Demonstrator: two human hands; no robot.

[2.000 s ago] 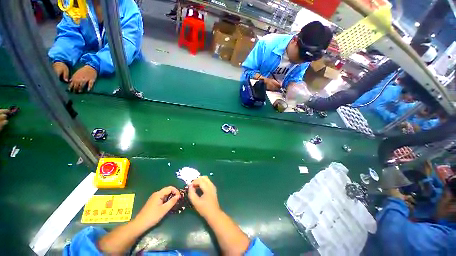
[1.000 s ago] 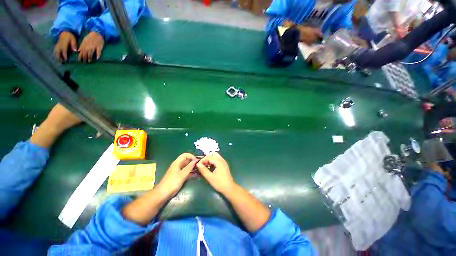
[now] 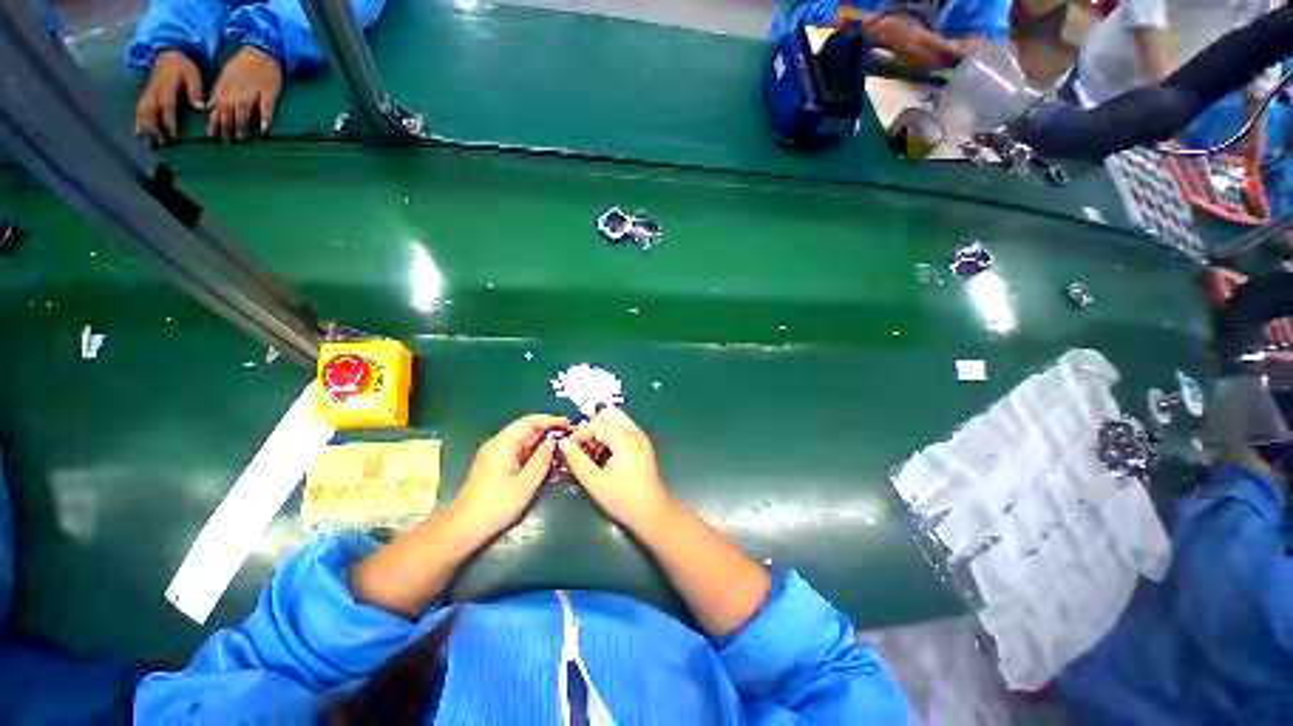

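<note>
My left hand (image 3: 512, 472) and my right hand (image 3: 618, 470) meet at the centre, on the near part of the green surface. Their fingertips close around a small dark unit (image 3: 562, 451), mostly hidden by the fingers. A loose pile of small white parts (image 3: 587, 387) lies just beyond the fingertips. Whether a white part is between the fingers is too small to tell.
Left of my hands are a yellow emergency stop box (image 3: 365, 384), a yellow label (image 3: 373, 481), a white strip (image 3: 248, 519) and a metal post (image 3: 213, 270). Units (image 3: 630, 227) lie on the belt (image 3: 794, 270). Crumpled white sheet (image 3: 1035, 511) at right. Other workers sit around.
The view has tilted down since two seconds ago. A neighbour's arm at the left has withdrawn. The unit on the belt has shifted left. My hands stay together on the dark unit.
</note>
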